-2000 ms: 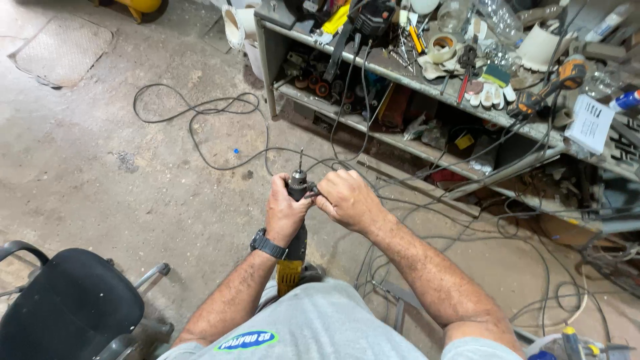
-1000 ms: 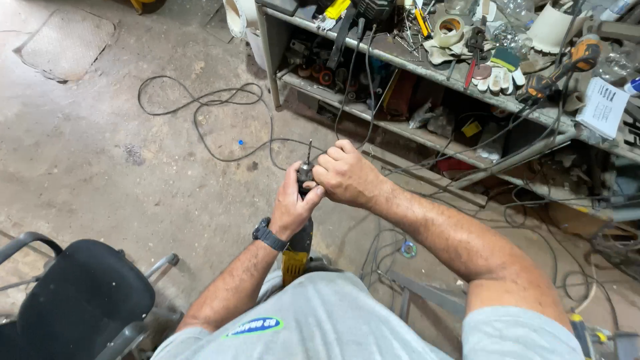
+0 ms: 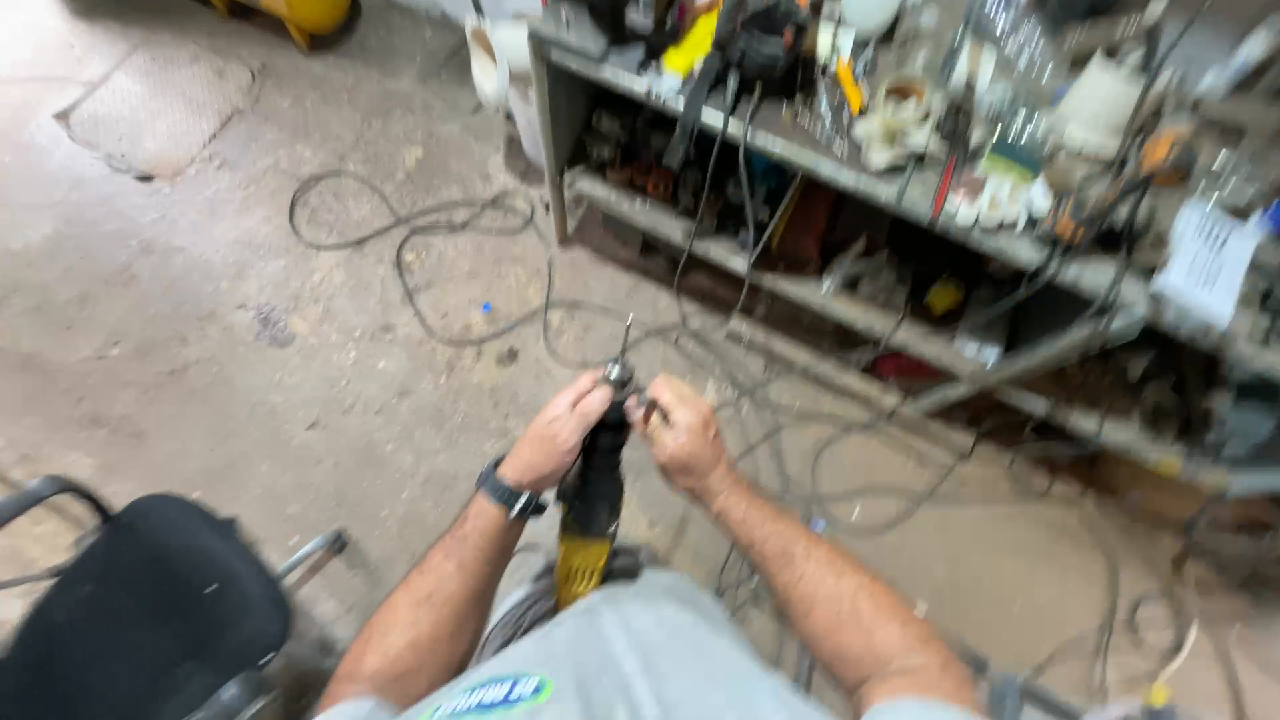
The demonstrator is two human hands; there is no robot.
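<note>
A black and yellow power drill (image 3: 597,480) points away from my body, its yellow rear end near my shirt. A thin bit (image 3: 627,338) stands in the metal chuck (image 3: 618,374) at its front. My left hand (image 3: 560,425), with a dark watch on the wrist, is closed around the drill just behind the chuck. On the chuck's right side my right hand (image 3: 682,428) grips a small dark piece, perhaps a chuck key; blur and the fingers hide its shape.
A cluttered metal workbench (image 3: 850,150) with lower shelves runs along the right. Black cables (image 3: 440,225) loop over the concrete floor and below the bench. A black office chair (image 3: 150,610) stands at lower left. A yellow machine (image 3: 310,15) shows at upper left.
My right hand was over the chuck one second ago and now sits to its right, so the chuck shows again. My left hand has stayed on the drill.
</note>
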